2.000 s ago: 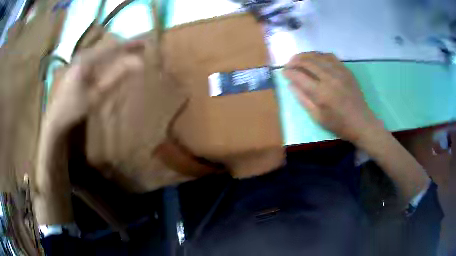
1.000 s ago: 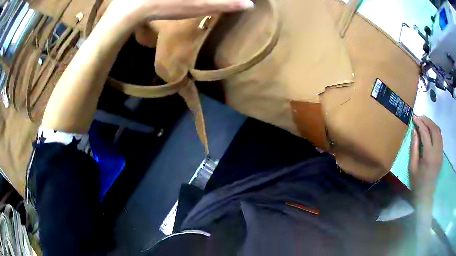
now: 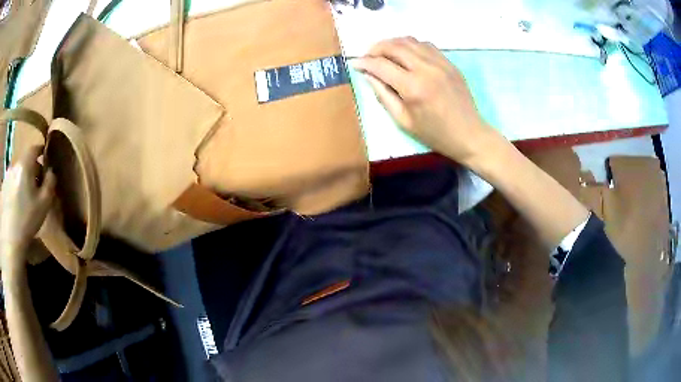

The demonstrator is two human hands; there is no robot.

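A brown bag panel (image 3: 287,142) lies across the table edge, with a second, folded brown piece (image 3: 134,142) over its left part. A dark label with pale print (image 3: 302,79) lies on the panel, reaching its right edge. My left hand (image 3: 26,198) is at the far left, its fingers curled at the looped brown straps (image 3: 91,194). My right hand (image 3: 429,97) has its fingertips at the panel's right edge, by the label's end; whether they pinch it is unclear.
The pale green table (image 3: 552,93) has a red edge (image 3: 560,142). Part of the white machine bed (image 3: 463,22) shows at the top. A blue object (image 3: 667,61) is at the upper right. Brown cardboard-like pieces (image 3: 635,224) are at the right. My dark-clothed lap is below the panel.
Since one second ago, the view has swung right, so the panel and label show further left. My left hand has moved down from above the straps to their left side. My right hand stays beside the label.
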